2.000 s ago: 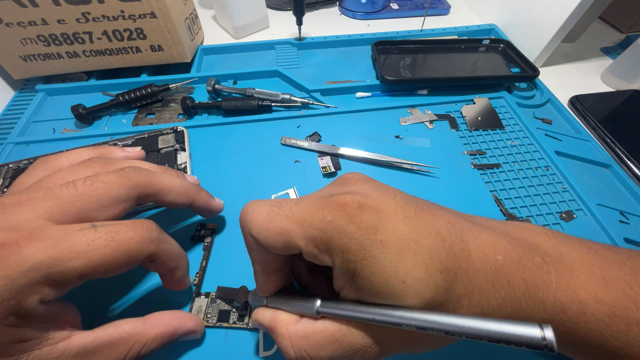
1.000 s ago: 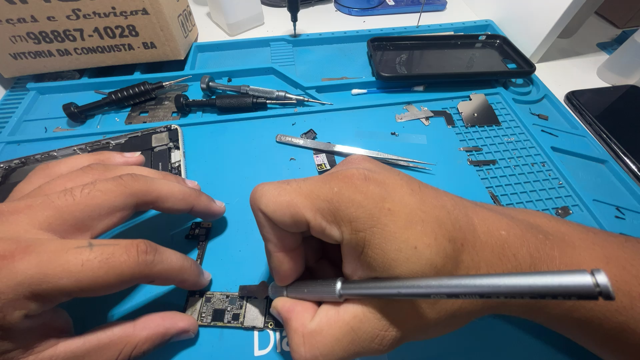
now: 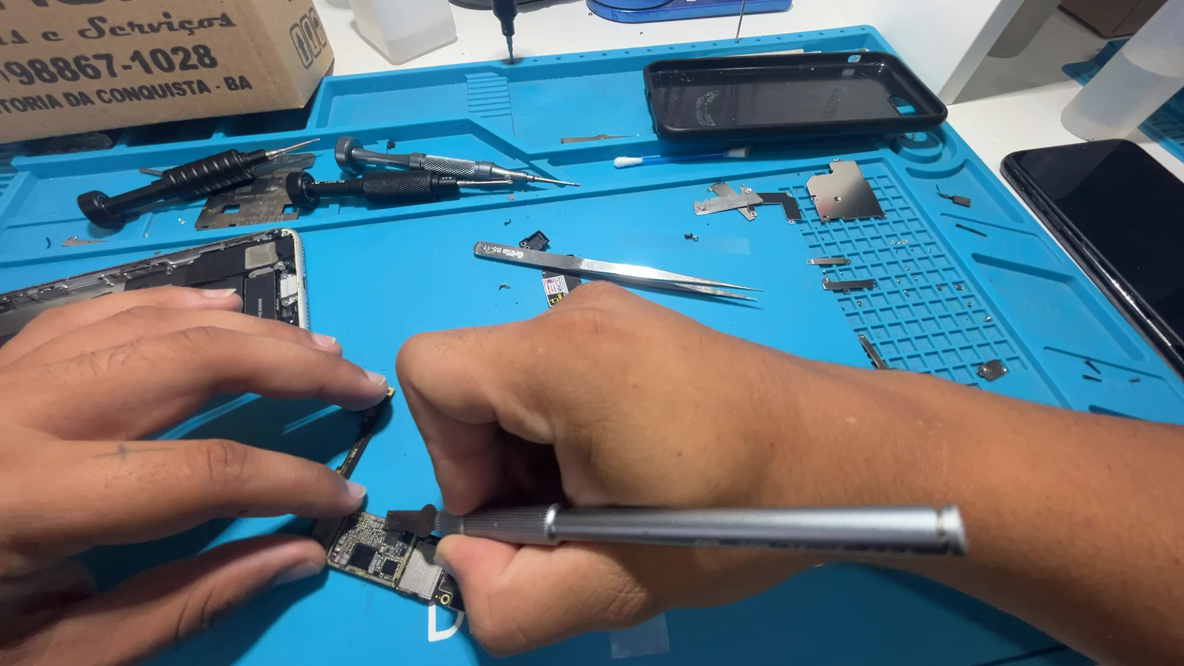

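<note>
My right hand (image 3: pixel 573 462) grips a silver metal-handled scraper knife (image 3: pixel 721 532). Its dark flat blade lies over the upper edge of a phone logic board (image 3: pixel 379 555) on the blue silicone mat (image 3: pixel 638 361). Fingers of my left hand (image 3: pixel 185 444) press the board's left end and its narrow arm, a fingertip at the arm's far tip. That hand is spread, steadying the board against the mat. Fine-tipped steel tweezers (image 3: pixel 610 268) lie beyond my right hand, across a small flex part with a label (image 3: pixel 555 285).
An opened phone housing (image 3: pixel 268 268) sits past my left hand. Behind it lie several precision screwdrivers (image 3: pixel 398 188). A black phone case (image 3: pixel 795 97), a cotton swab (image 3: pixel 680 159), metal shields (image 3: pixel 844 190) and small screws are further right. A cardboard box (image 3: pixel 148 65) stands back left, a dark phone (image 3: pixel 1101 213) far right.
The board has turned under my hands, and its narrow arm now slants up to the right. The scraper blade has moved from the board's right part to its upper middle edge.
</note>
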